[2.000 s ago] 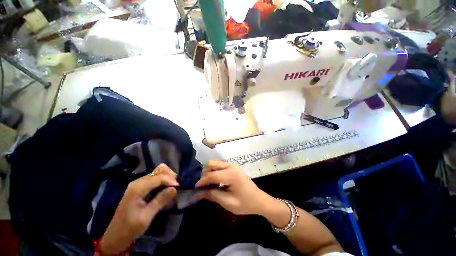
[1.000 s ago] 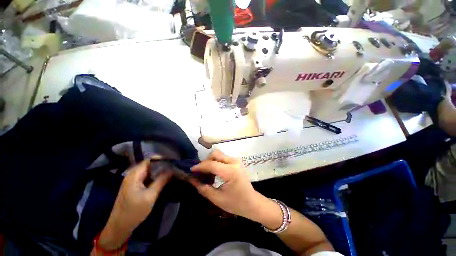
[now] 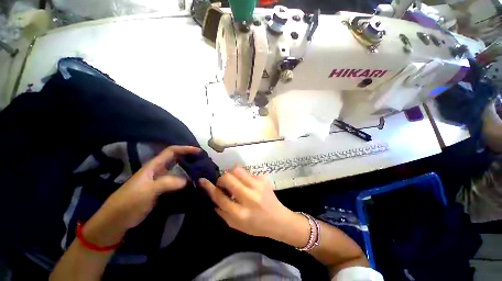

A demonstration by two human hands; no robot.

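Observation:
A large dark navy garment piece (image 3: 110, 115) lies heaped over the left of the table and my lap, with grey panels (image 3: 110, 159) showing. My left hand (image 3: 146, 184) holds a dark folded edge (image 3: 201, 167) between thumb and fingers. My right hand (image 3: 245, 200) grips the same fold from the right, fingertips on its lower side. The sewing machine (image 3: 341, 60) with HIKARI lettering stands beyond my hands. Its needle area (image 3: 247, 107) is away from the cloth and partly washed out by light.
Black thread snips (image 3: 353, 130) lie right of the needle area. A printed ruler (image 3: 319, 159) runs along the table's front edge. A blue basket (image 3: 363, 219) with dark pieces is at lower right. Another person's arm (image 3: 491, 126) shows at the right edge.
The fold has been turned and bunched between my fingers. My left hand's fingers are spread wider around it, and my right hand's fingertips have shifted. The view has moved closer to the table.

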